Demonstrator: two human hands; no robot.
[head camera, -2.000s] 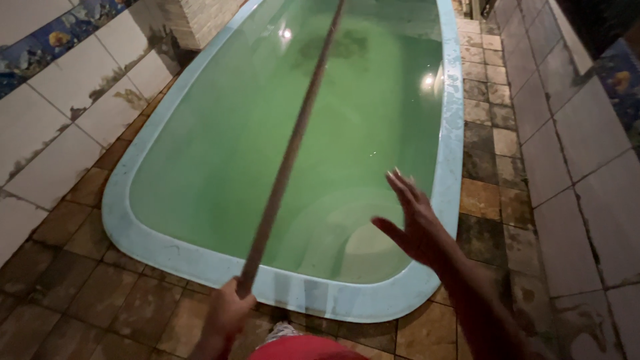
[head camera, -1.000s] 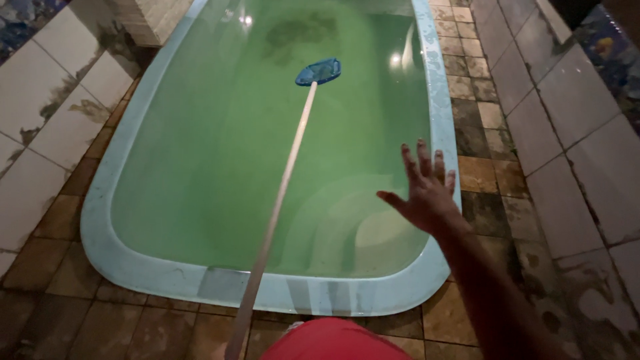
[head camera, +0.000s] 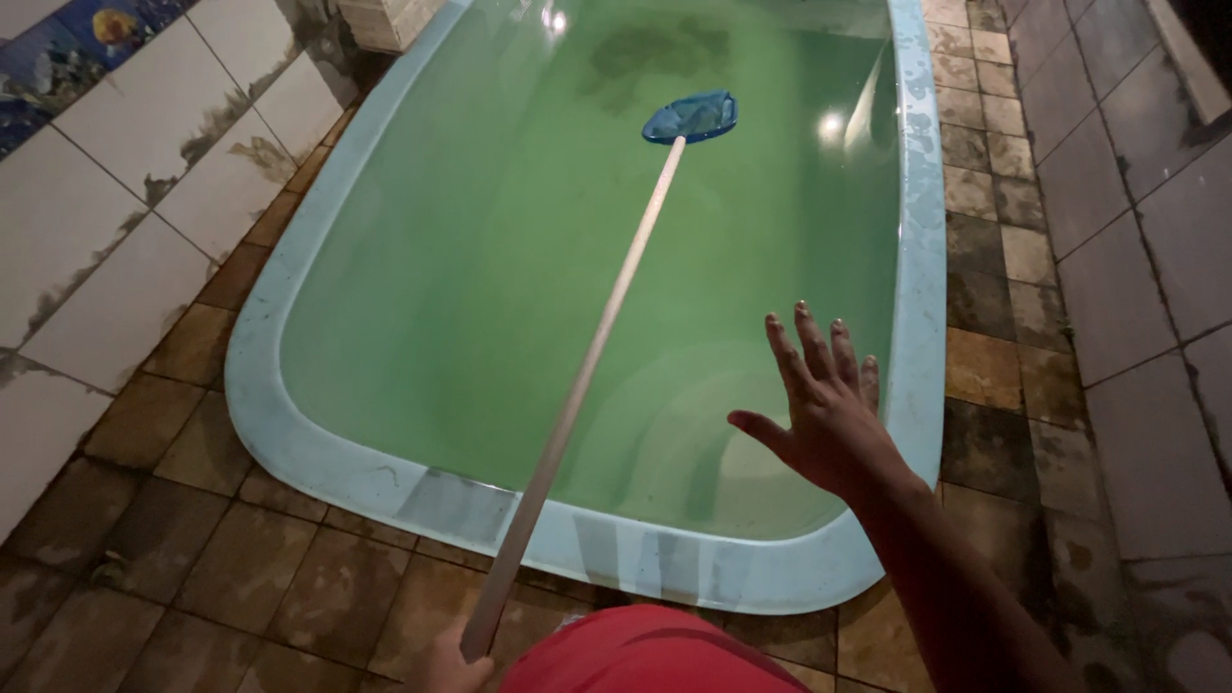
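My left hand (head camera: 452, 662), partly cut off by the bottom edge of the view, grips the lower end of a long pale pole (head camera: 602, 337). The pole slants up and to the right across the near rim of a pool. At its far end is a blue pool skimmer net (head camera: 691, 116), over the green water (head camera: 481, 289); whether it touches the water I cannot tell. My right hand (head camera: 823, 409) is raised with its fingers spread and holds nothing. It appears over the pool's near right corner, left of the right rim.
A light blue pool rim (head camera: 332, 467) curves around the water. Brown floor tiles (head camera: 255, 549) surround it. White tiled walls stand at left (head camera: 135, 202) and right (head camera: 1136, 318), and a pale block (head camera: 390, 19) is at the upper left. Pale rounded steps (head camera: 760, 472) show underwater.
The blue net, not visible two seconds ago, came into view by one second ago. The pole now reaches less far across the pool. My right hand's fingers have spread wider.
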